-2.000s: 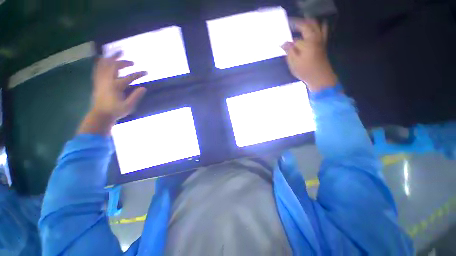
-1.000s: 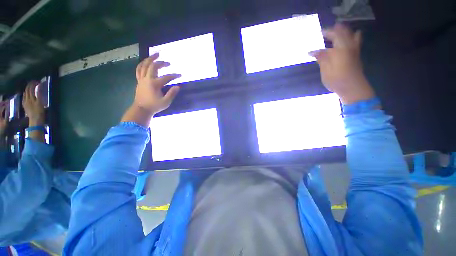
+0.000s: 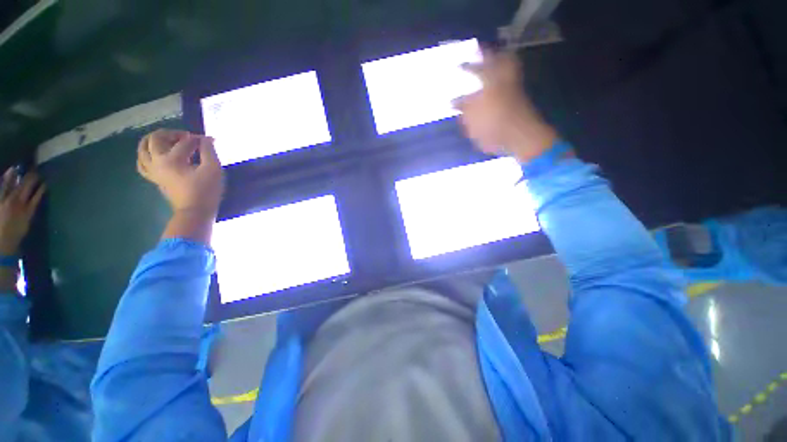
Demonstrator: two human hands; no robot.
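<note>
Several tablets lie in two rows of two in a black foam tray, their screens glowing white. My left hand is at the left edge of the upper left tablet, fingers curled and holding nothing. My right hand is over the right end of the upper right tablet, fingers apart, slightly blurred. The lower left tablet and lower right tablet show no hand on them; a sleeve edge meets the lower right one. Whether my right fingertips touch the glass cannot be told.
The green bench extends left, crossed by a pale frame strip. A neighbour's hand is at the far left. A dark mass stands at right. A blue stool is at lower right, over grey floor with yellow lines.
My left hand has moved off the upper left screen to its left edge and its fingers have curled. My right hand has moved further in over the upper right screen. The camera view has shifted and tilted.
</note>
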